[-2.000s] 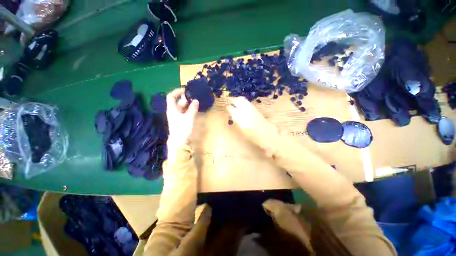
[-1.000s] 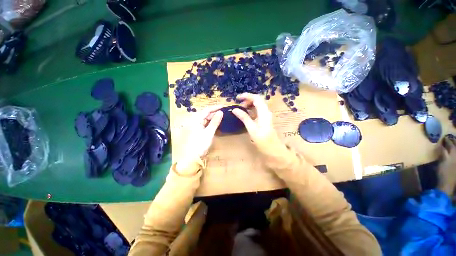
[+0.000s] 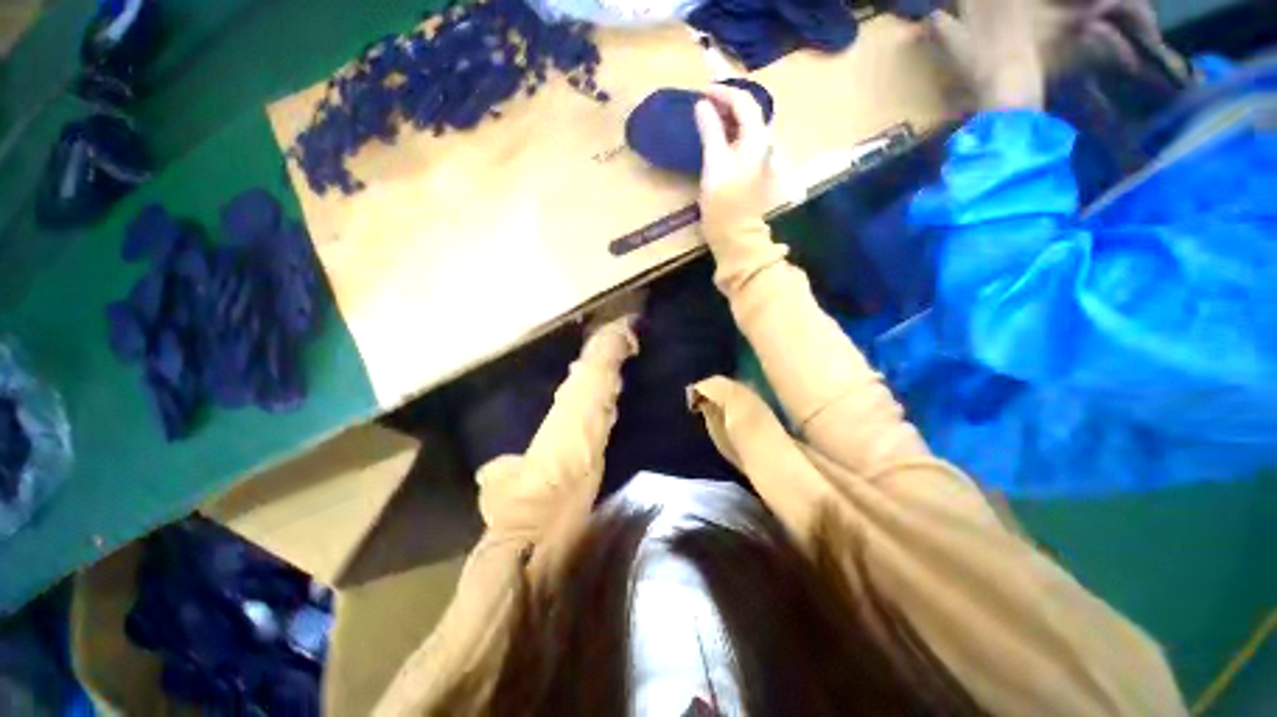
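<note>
My right hand [image 3: 735, 147] is at the front right of the cardboard sheet [image 3: 476, 238], with thumb and fingers closed on dark base covers. One round navy-black cover [image 3: 661, 130] shows left of the fingers and the edge of another [image 3: 752, 95] shows behind them. How many the fingers hold is hidden. My left hand [image 3: 616, 305] is low at the mat's front edge, small, dim and mostly hidden by the sleeve; its fingers cannot be made out. A loose heap of tiny dark feet [image 3: 448, 77] lies at the back of the sheet.
A pile of dark covers [image 3: 224, 308] lies on the green surface at left, with a clear bag [image 3: 31, 434] beyond it. An open carton [image 3: 371, 490] of dark discs stands below. A person in blue [image 3: 1078, 294] is close at right, hands over the mat's far end.
The view has swung right. The two hands, together on one cover a second ago, are apart: the right is at the covers on the mat's right, the left has dropped to the front edge.
</note>
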